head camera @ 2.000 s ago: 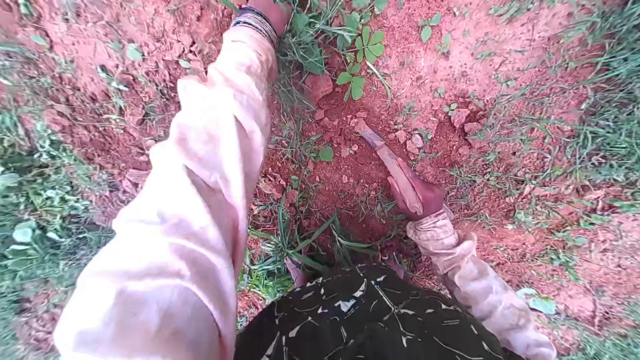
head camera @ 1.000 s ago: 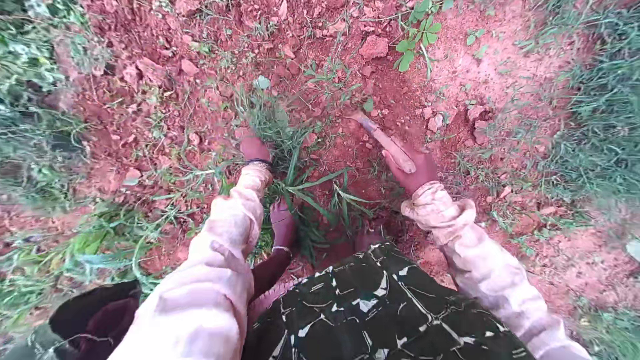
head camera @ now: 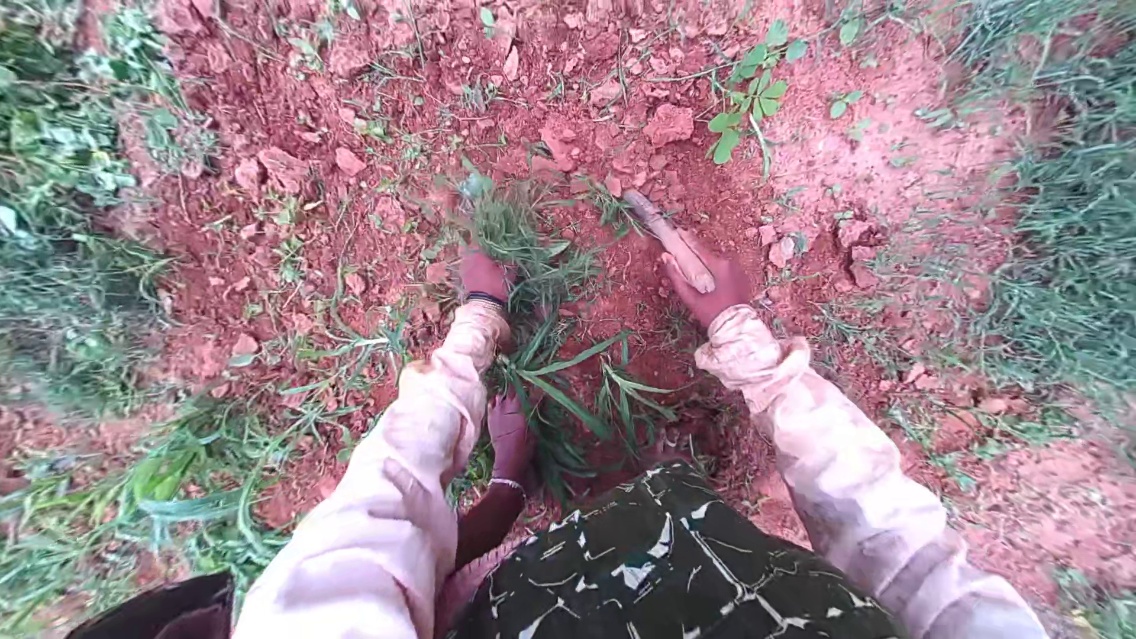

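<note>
My left hand (head camera: 486,277) is low over the red soil, closed around a bunch of green grass (head camera: 524,232) that spreads out past its fingers. My right hand (head camera: 714,288) grips the light wooden handle of a hand tool (head camera: 661,228); its darker far part points up and left to the soil beside a small tuft of weeds (head camera: 611,206). The tool's tip is hard to make out, so its exact kind cannot be told. Long-bladed grass (head camera: 564,382) lies between my forearms, just in front of my bare foot (head camera: 508,439).
Broad-leaved seedlings (head camera: 754,98) grow at the upper right, near a reddish clod (head camera: 670,124). Dense grass (head camera: 1065,248) borders the right side. Leafy weeds (head camera: 67,151) line the left, with long green blades (head camera: 177,470) below them. Patterned dark cloth (head camera: 666,568) covers my lap.
My left hand, at the top edge among weeds two seconds ago, is now much closer to my body and holds grass. The tool stays in my right hand. The view has shifted.
</note>
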